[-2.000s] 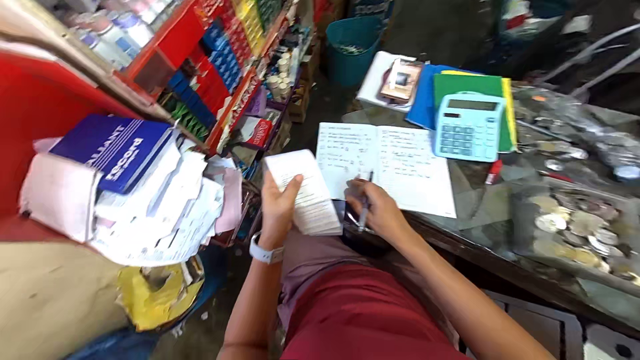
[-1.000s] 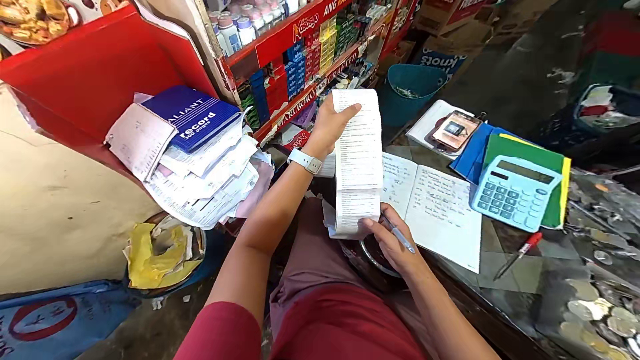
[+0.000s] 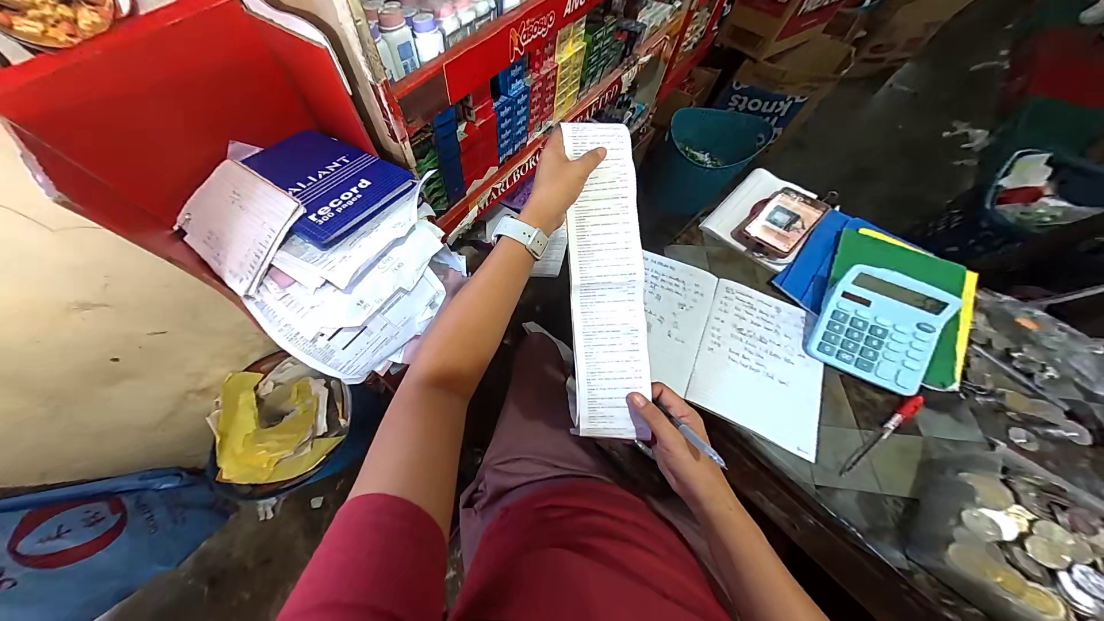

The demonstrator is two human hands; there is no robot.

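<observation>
A long printed paper receipt (image 3: 608, 285) is stretched upright between my hands, its lines of print facing me. My left hand (image 3: 561, 177) grips its top end, thumb over the front. At the bottom edge, my right hand (image 3: 677, 440) pinches the paper and also holds a pen (image 3: 697, 442) between its fingers. Behind the receipt, an open notebook with handwriting (image 3: 759, 362) lies on the counter, partly covered. A light blue calculator (image 3: 884, 326) rests on green and blue folders (image 3: 949, 280) to its right. A red-capped pen (image 3: 881, 434) lies below the calculator.
Coins in a clear plastic container (image 3: 1018, 535) are at the lower right. A smartphone (image 3: 785, 222) lies on papers at the counter's far end, near a teal bin (image 3: 707, 164). At left, a blue record book (image 3: 323, 185) tops stacked papers, above a bin with yellow paper (image 3: 276, 427).
My left hand has moved up and away from me, and the receipt, a shorter bundle two seconds ago, is now drawn out long. My right hand has come onto its lower end. The view has shifted.
</observation>
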